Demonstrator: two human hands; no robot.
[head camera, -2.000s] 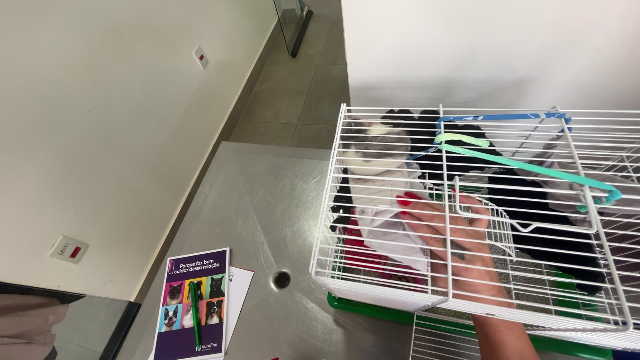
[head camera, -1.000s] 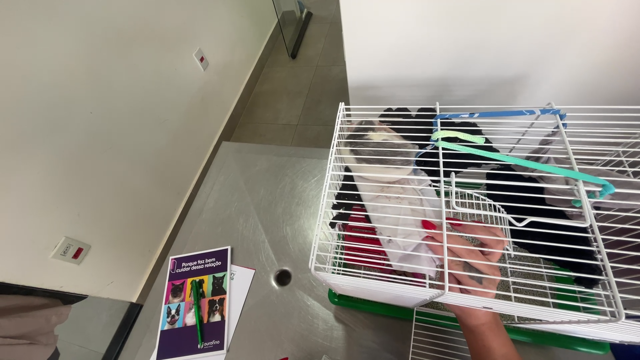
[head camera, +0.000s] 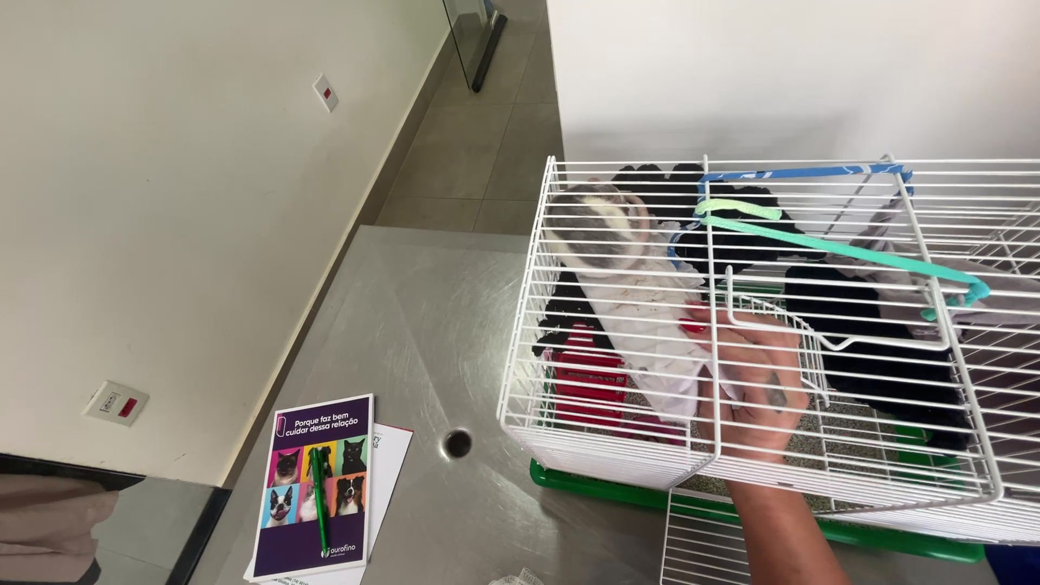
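Observation:
My right hand (head camera: 756, 382), with red nails, is inside the white wire cage (head camera: 711, 390), seen through its bars. Its fingers are closed at the right edge of a crumpled white wrap (head camera: 642, 317). At the upper end of this wrap is a grey and white furry head (head camera: 597, 227); the bars blur its details. Black fuzzy fabric (head camera: 877, 341) lies right of the hand, and a red plastic grate (head camera: 589, 374) is below the wrap. A blue band (head camera: 804, 171) and a turquoise strap (head camera: 845, 252) are on the bars. My left hand is out of view.
The cage has a green base (head camera: 601, 489) and stands on a metal table (head camera: 406, 325) with a round drain hole (head camera: 457, 443). At the lower left, a green pen (head camera: 320, 496) lies on a printed booklet (head camera: 284, 435) over white paper (head camera: 390, 471). Walls stand left and behind.
Since one second ago, my right hand has moved up a little inside the cage. The white wrap and furry head have also shifted slightly. The booklet and pen stay in place.

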